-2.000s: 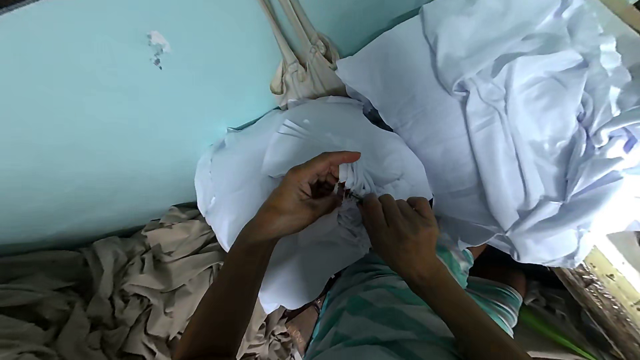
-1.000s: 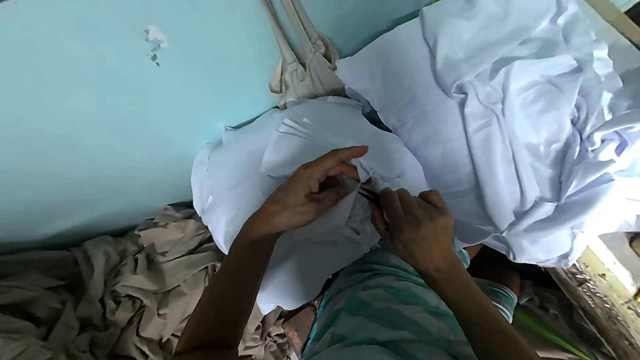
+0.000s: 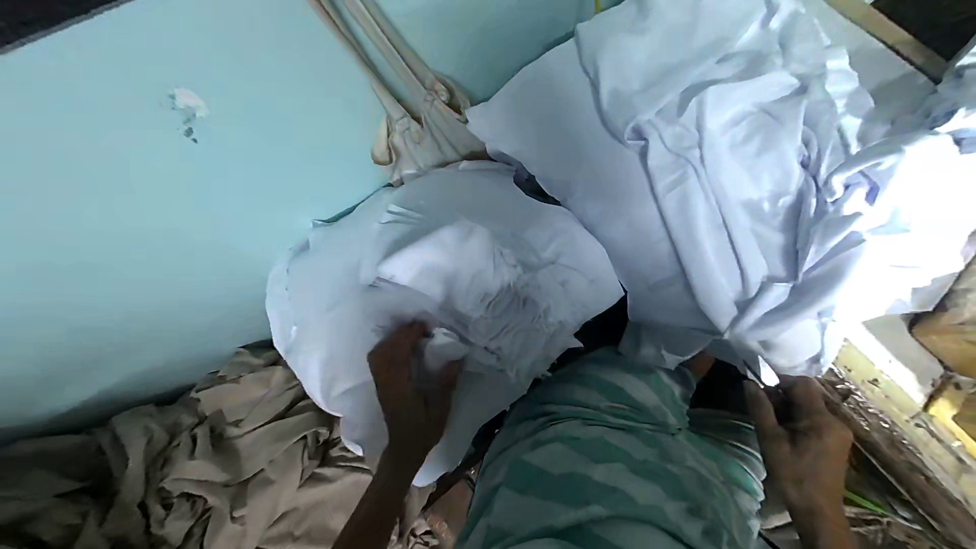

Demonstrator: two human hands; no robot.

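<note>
My left hand (image 3: 415, 385), blurred, pinches a small piece of white cloth (image 3: 444, 347) over a mound of white fabric pieces (image 3: 335, 305). On the right, beside my knee, my right hand (image 3: 801, 438) is closed around a small tool with a bright pointed tip (image 3: 765, 371); its exact kind cannot be told. Just above that tip hangs the lower edge of a larger pile of white cloth (image 3: 686, 191). Green and white patterned clothing (image 3: 595, 465) covers my lap between the two hands.
Crumpled brown cloth (image 3: 229, 457) lies at the lower left along a pale blue wall (image 3: 114, 267). Cream fabric straps (image 3: 427, 133) rest against the wall behind the mound. A weathered wooden edge (image 3: 892, 450) runs along the lower right.
My hands were together over the white mound; they are now apart. The right hand has moved right, past my knee, and the left hand has moved toward the lower part of the mound.
</note>
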